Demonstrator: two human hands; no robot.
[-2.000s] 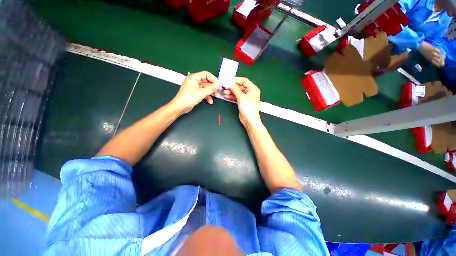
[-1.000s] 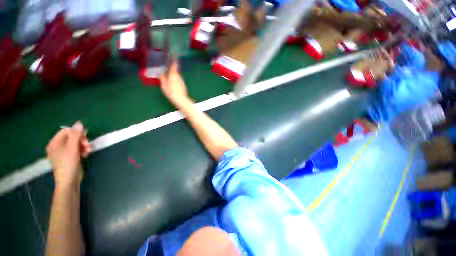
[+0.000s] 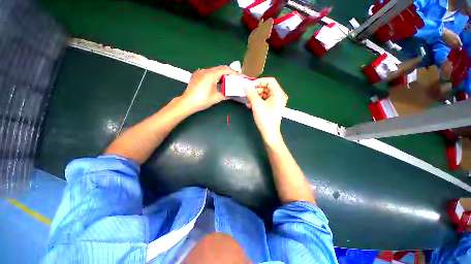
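Note:
A small red retail box (image 3: 235, 86) with a white inside is held between my hands above the white edge strip. Its brown cardboard flap (image 3: 256, 49) stands open on the far side. My left hand (image 3: 205, 88) grips the box's left end. My right hand (image 3: 266, 100) is at its right end, fingertips on the white surface. Whether these fingers pinch a separate white piece cannot be told. A small white bit (image 3: 235, 66) shows behind the box, beside the flap. A thin red mark (image 3: 228, 119) lies on the dark green tabletop (image 3: 206, 149) just below.
Open red boxes (image 3: 287, 27) with white contents lie on the green belt (image 3: 150, 38) beyond the edge strip. A metal post (image 3: 408, 124) crosses at right. Stacked clear trays (image 3: 23, 103) stand at far left. A person's blue sleeves and hands (image 3: 450, 38) show at upper right.
A second ago my right hand reached over the belt to a red box and my left hand was apart. Now both hands are together at a red box, and the view has swung back left.

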